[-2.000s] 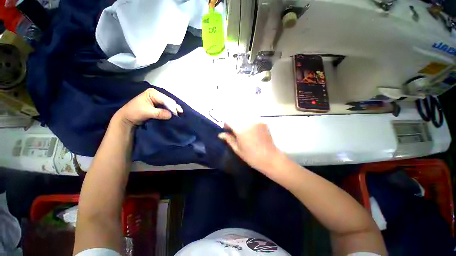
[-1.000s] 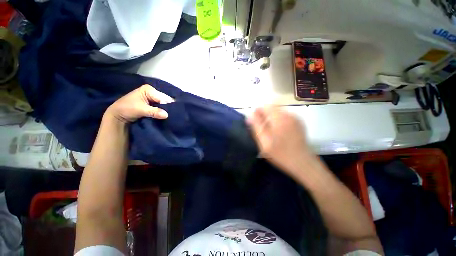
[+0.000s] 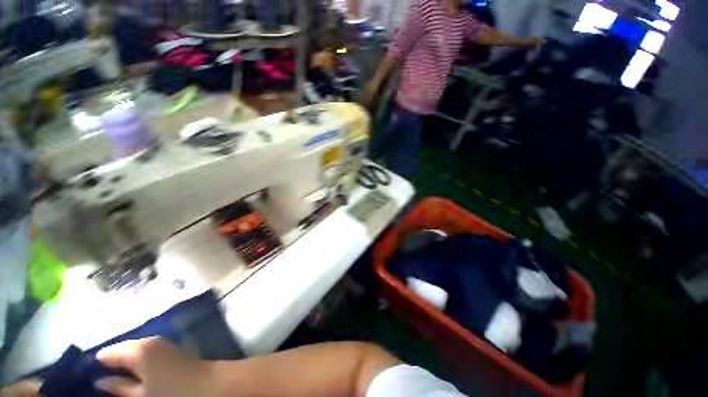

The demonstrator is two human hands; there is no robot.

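The navy garment (image 3: 190,326) lies at the lower left on the front of the white machine table, its darker end towards the right. My right hand (image 3: 147,367) holds the navy cloth, with fingers bent over it; the hand is slightly blurred. Only a small part of my left hand (image 3: 22,390) shows at the bottom left corner, beside bunched navy cloth, and its grip is cut off. The sewing machine (image 3: 225,174) stands behind the cloth. Its presser foot area (image 3: 128,267) is blurred under a bright light, and the cloth lies in front of it.
A lit smartphone (image 3: 247,233) lies under the machine arm. Black-handled scissors (image 3: 374,177) lie at the bed's right end. A red-orange basket (image 3: 466,329) with navy and white pieces stands on the floor at right. A person in a striped top (image 3: 425,58) stands behind. A neon-green tag (image 3: 45,271) hangs left.
The view has swung up and to the right, showing the workshop and the right basket. The hands and navy cloth now sit at the lower left, with my left hand mostly out of the picture.
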